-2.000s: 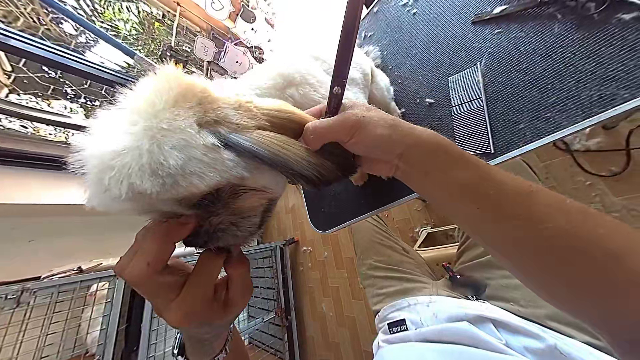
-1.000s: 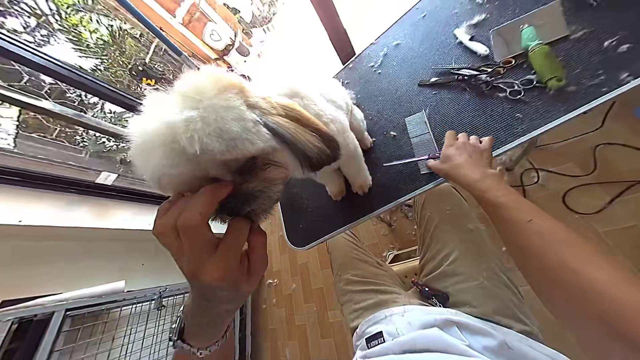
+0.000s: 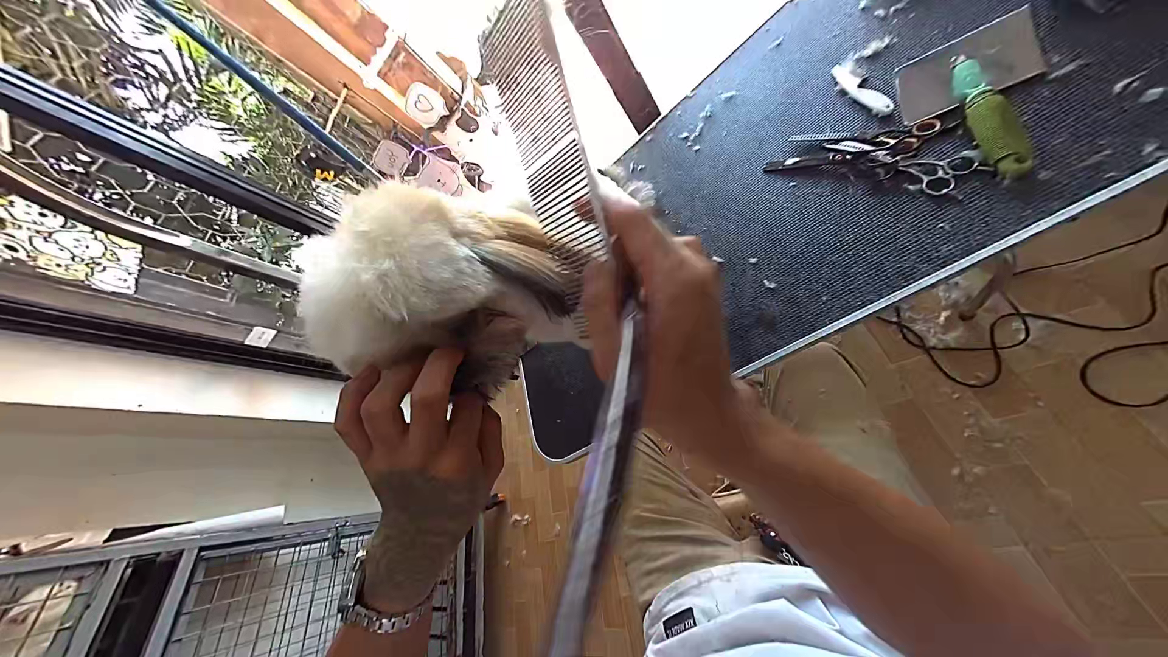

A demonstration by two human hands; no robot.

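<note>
A fluffy white dog with tan and dark ears (image 3: pixel 401 265) has its head at the centre left. My left hand (image 3: pixel 424 420) cups the dog's muzzle and chin from below, fingers in the dark fur. In my right hand (image 3: pixel 666 310) is a metal grooming comb (image 3: pixel 547 119), raised close to the camera in front of the dog's ear and body. A long blurred blade, apparently of scissors (image 3: pixel 598 493), also extends downward from that hand. Much of the dog's body is hidden behind the comb and hand.
The black grooming table (image 3: pixel 757 219) bears several scissors (image 3: pixel 876 155), a green-handled tool (image 3: pixel 999 128), a flat metallic plate (image 3: pixel 972 64), a white-handled item (image 3: pixel 862 89) and fur tufts. A wire cage (image 3: pixel 265 584) stands lower left; a black cable (image 3: pixel 1022 328) lies on the tiled floor.
The comb lay on the table one second ago; my right hand now holds it up beside the dog's head. My left hand remains at the muzzle.
</note>
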